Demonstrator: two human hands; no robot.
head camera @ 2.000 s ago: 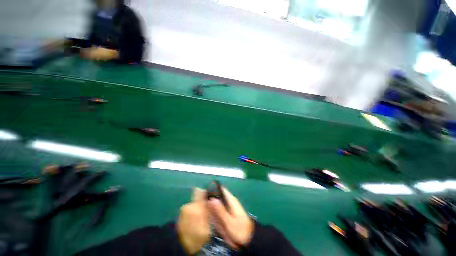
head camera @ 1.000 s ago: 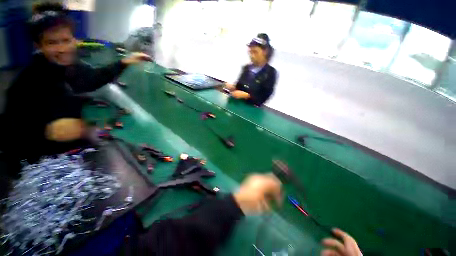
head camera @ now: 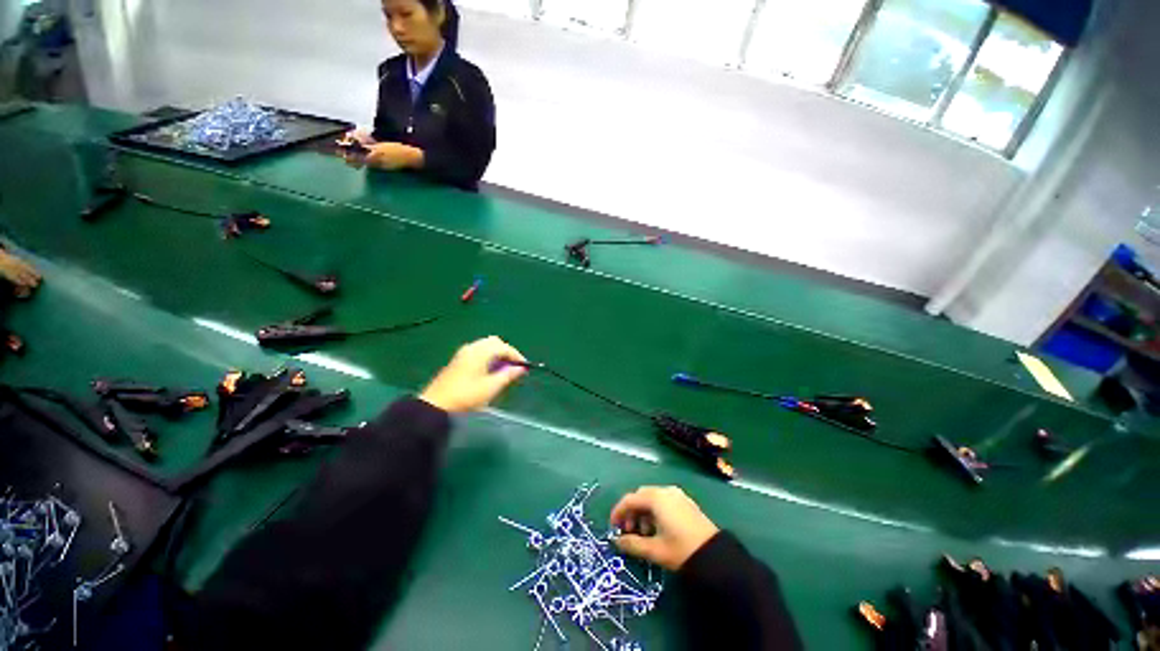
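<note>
My left hand (head camera: 473, 375) reaches over the belt and pinches the end of a thin cable lead (head camera: 585, 389). The lead runs right to a black battery clamp (head camera: 693, 443) with copper jaw tips, lying on the belt. My right hand (head camera: 667, 527) is at the upper right edge of a loose pile of silvery torsion springs (head camera: 588, 579) on the bench. Its fingers are curled together at the springs; whether they grip one is hard to tell.
Clamp piles lie on the bench at left (head camera: 274, 413) and right (head camera: 1018, 604). A spring tray (head camera: 76, 509) is at lower left. More clamps (head camera: 299, 333) lie along the belt (head camera: 814, 343). Across it, a person (head camera: 439, 108) sits beside another spring tray (head camera: 235, 131).
The view has swung back from the left. My left hand, blurred over the belt before, now holds a cable end. My right hand has come to the spring pile.
</note>
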